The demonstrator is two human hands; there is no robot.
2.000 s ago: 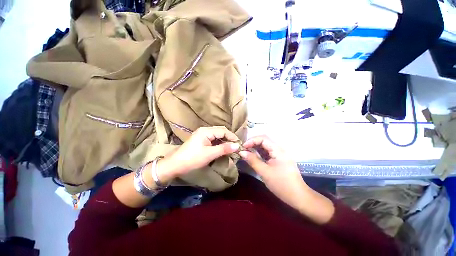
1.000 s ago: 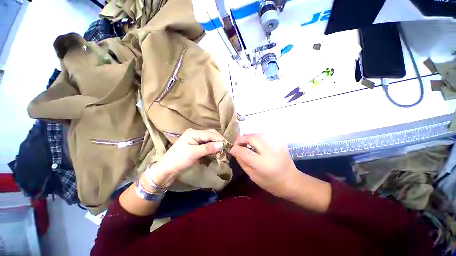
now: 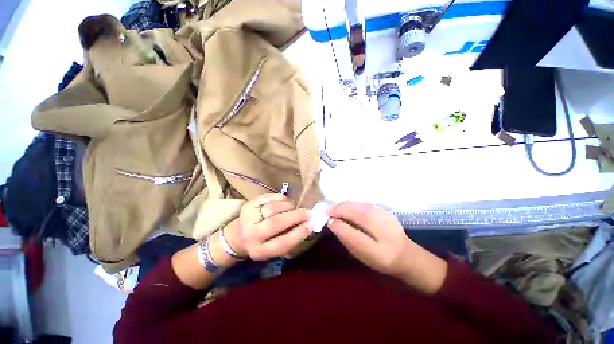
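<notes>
The tan jacket [image 3: 145,144] lies left of the sewing machine and hangs towards my lap, with silvery zippers on its panels. A small white piece [image 3: 320,216], perhaps a label, is pinched between the fingertips of both hands at the jacket's lower right edge. My left hand [image 3: 276,228] holds its left side and wears a ring and bracelets. My right hand [image 3: 370,235] holds its right side with thumb and index finger. Where the white piece joins the jacket is hidden by my fingers.
The white machine head [image 3: 464,23] is at the upper right. Thread snips [image 3: 449,121], a black phone-like rectangle [image 3: 530,101] with a grey cable and tan scraps [image 3: 599,158] lie on the table. A measuring tape [image 3: 498,215] runs along its front edge. Plaid and dark garments [image 3: 40,181] lie far left.
The tan edge earlier between my fingertips has given way to a white piece. My left hand has turned, with its fingers more curled. The camera view has shifted, and a zipper pull now shows above my left hand.
</notes>
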